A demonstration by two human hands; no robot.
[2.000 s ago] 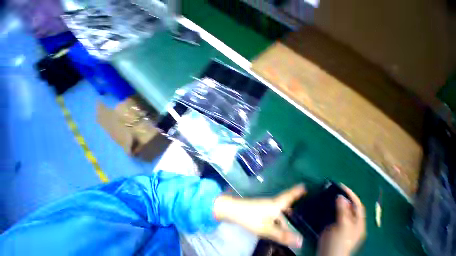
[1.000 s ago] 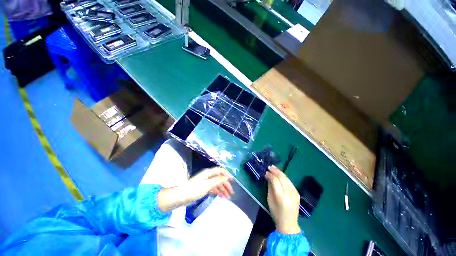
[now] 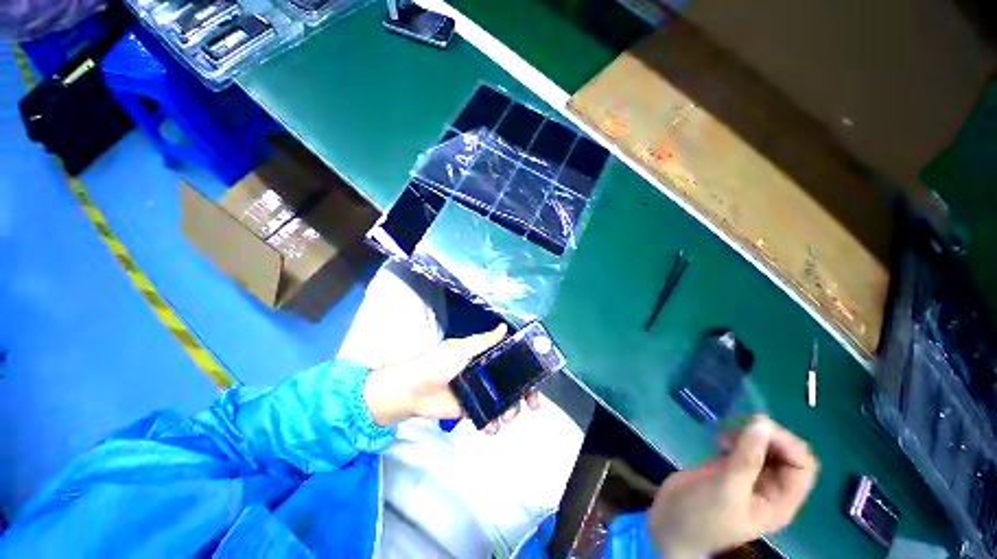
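Note:
My left hand (image 3: 426, 382) holds a black phone unit (image 3: 508, 373) face up over my lap, near the bench edge. The unit has a pale round spot near its upper right end. My right hand (image 3: 738, 491) is blurred, over the bench's front edge, fingers curled; whether it holds something thin and clear is too blurred to tell. A dark unit in shiny wrap (image 3: 713, 375) lies on the green mat just beyond it. The packing sheet (image 3: 514, 166) with dark panels in a grid lies further left, crinkled clear film over part of it.
Dark tweezers (image 3: 668, 289) and a pale-handled knife (image 3: 812, 373) lie on the mat. A small pinkish-edged phone (image 3: 874, 509) is at lower right, dark trays (image 3: 951, 404) at right. Another phone (image 3: 420, 25) and a blister tray (image 3: 224, 44) are at the upper left. An open cardboard box (image 3: 273, 235) stands on the floor.
My left hand, empty a second ago, now holds the phone unit. My right hand has moved right and down, away from the grid. The wrapped unit now lies further right.

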